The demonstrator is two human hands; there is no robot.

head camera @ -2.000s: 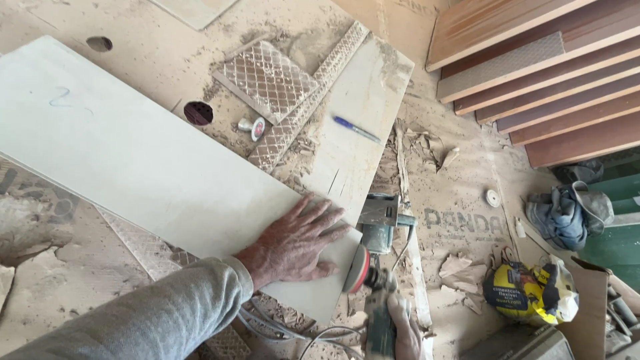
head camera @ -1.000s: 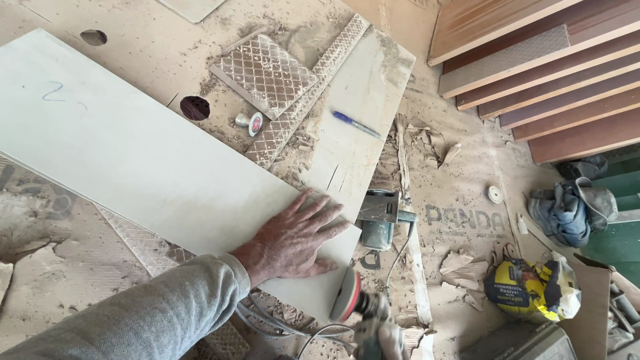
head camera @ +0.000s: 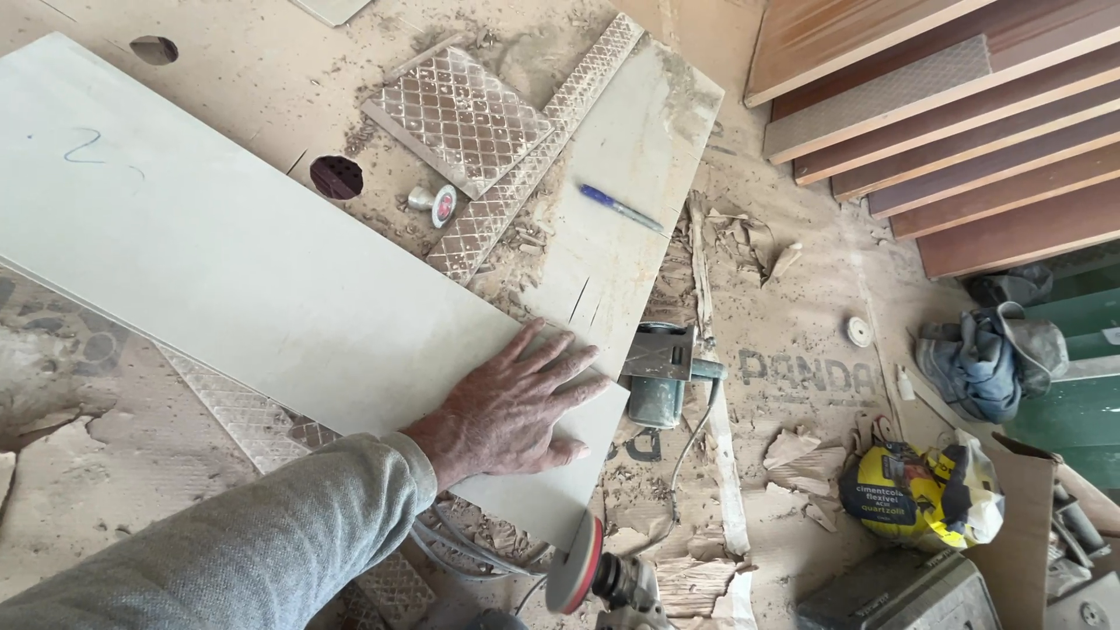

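My left hand [head camera: 516, 411] lies flat with spread fingers on a long pale tile [head camera: 289, 280] that bears a blue pen mark. At the tile's lower right end, the red-rimmed disc [head camera: 575, 564] of an angle grinder [head camera: 626, 591] is at the edge; contact is hard to tell. My right hand is outside the view, below the grinder. Beyond the long tile lies another pale tile [head camera: 630, 175] with a blue pen [head camera: 621, 208] on it. Tile offcuts with a ridged brown underside, a square piece [head camera: 464, 118] and a strip [head camera: 542, 149], lie beside it.
A circular power saw [head camera: 656, 376] with a cable sits right of the tiles. Torn cardboard covers the floor. At right are stacked wooden boards [head camera: 954, 131], a yellow and black bag [head camera: 919, 490], a dark case [head camera: 901, 595], a cardboard box [head camera: 1015, 525] and crumpled blue cloth [head camera: 971, 367].
The grinder's disc has moved down and left along the long tile's end edge. My right hand, seen at the grinder earlier, has left the view. My left hand stays on the tile.
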